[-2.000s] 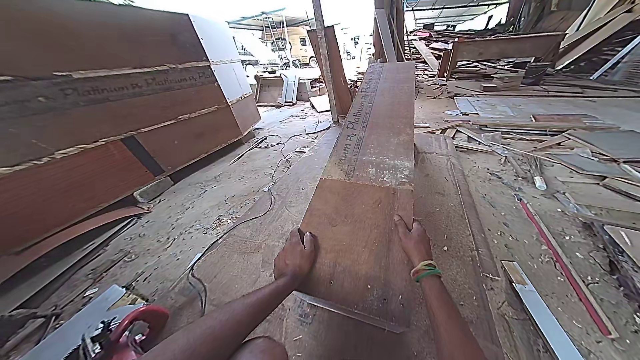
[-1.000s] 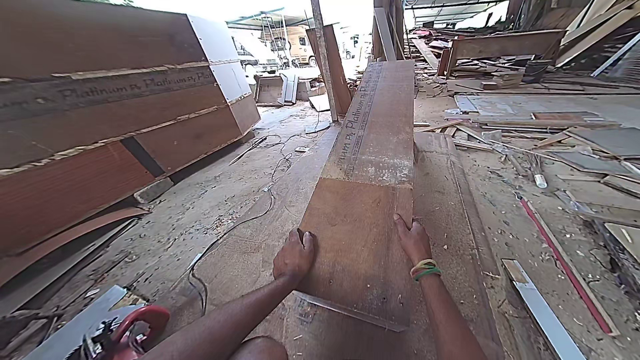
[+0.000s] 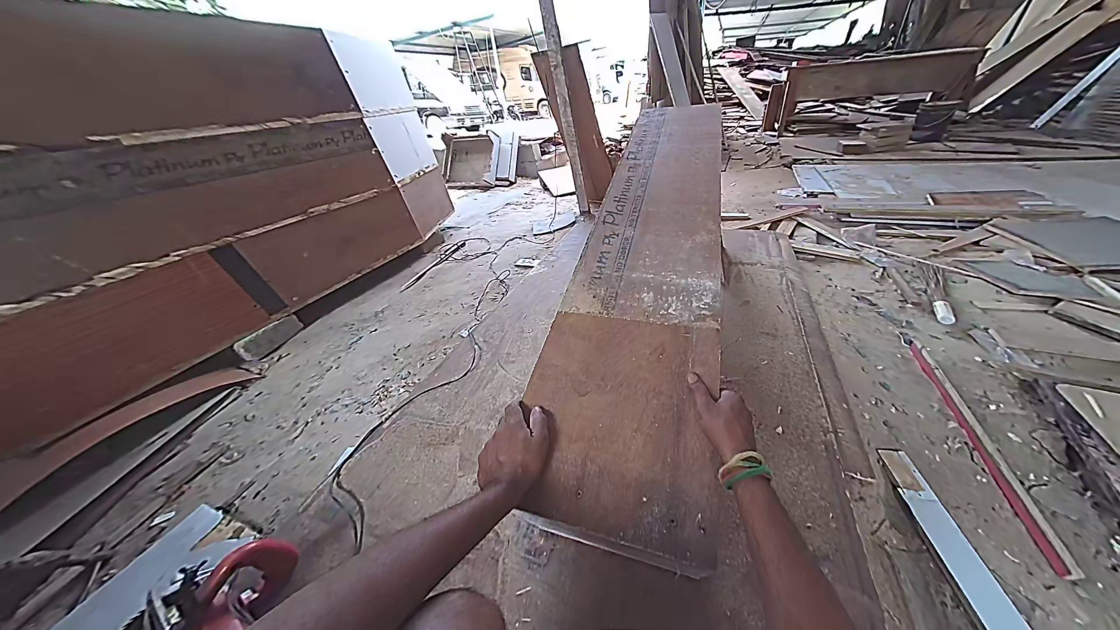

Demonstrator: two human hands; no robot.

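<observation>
A long, narrow plywood panel (image 3: 626, 420) stretches away from me, its far half printed with maker's writing. My left hand (image 3: 516, 448) grips its left edge, thumb on top. On the right edge rests my right hand (image 3: 723, 415), thumb on the upper face and fingers over the side, with coloured bands at the wrist. A thin clear strip (image 3: 612, 544) lies by the panel's near end, on the larger brown sheet (image 3: 770, 350) beneath. Both hands' fingertips are partly hidden.
A red-handled power tool (image 3: 249, 569) sits at lower left. A black cable (image 3: 420, 387) snakes over the floor. Large stacked plywood boxes (image 3: 175, 175) stand left. At right lie a red-edged strip (image 3: 993, 455), a white-faced strip (image 3: 958, 542) and scrap boards. A post (image 3: 567, 105) rises ahead.
</observation>
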